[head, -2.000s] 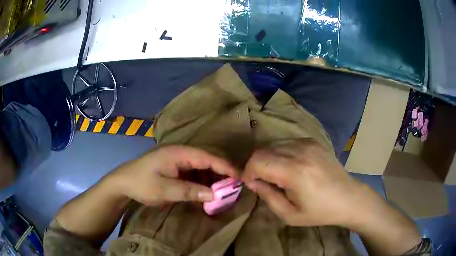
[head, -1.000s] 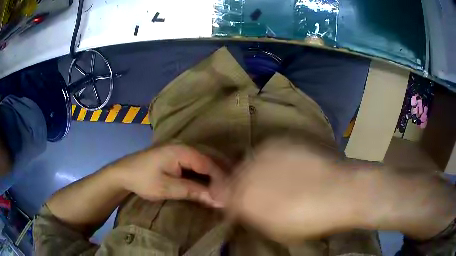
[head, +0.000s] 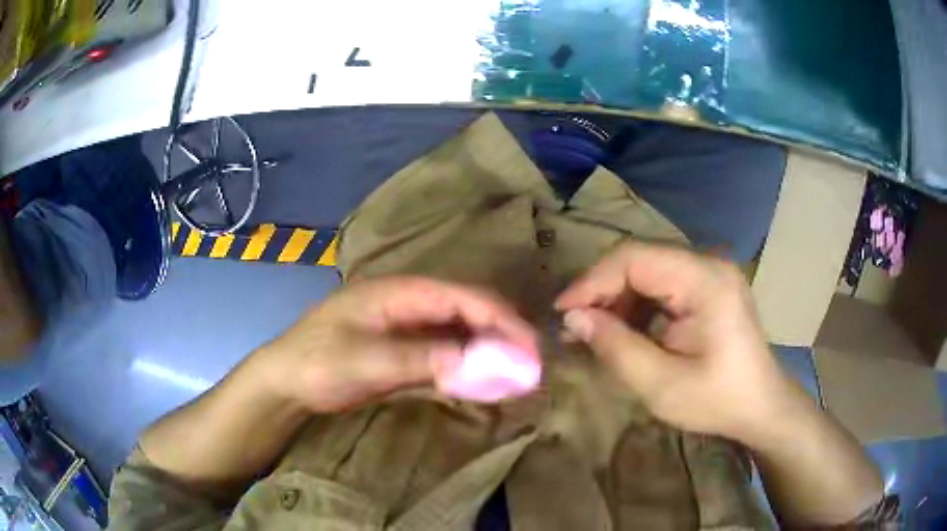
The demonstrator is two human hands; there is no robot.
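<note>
My left hand holds the pink watch housing between thumb and fingers above the lap. The housing is blurred, and its slots and details cannot be made out. My right hand is just to the right of it, not touching it. Its index fingertip and thumb tip are close together; whether a tiny part is between them cannot be told. Small black strips lie on the white sheet of the bench.
A tape-covered box with a red light is at the top left, beside a black cord. A dark piece lies on the green mat. Another person's sleeve is at left. A cardboard box with pink pieces is at right.
My right hand crossed in front of the housing in a blur and is now back to its right, apart from it. The housing is tilted differently from the first view, its slotted side no longer visible.
</note>
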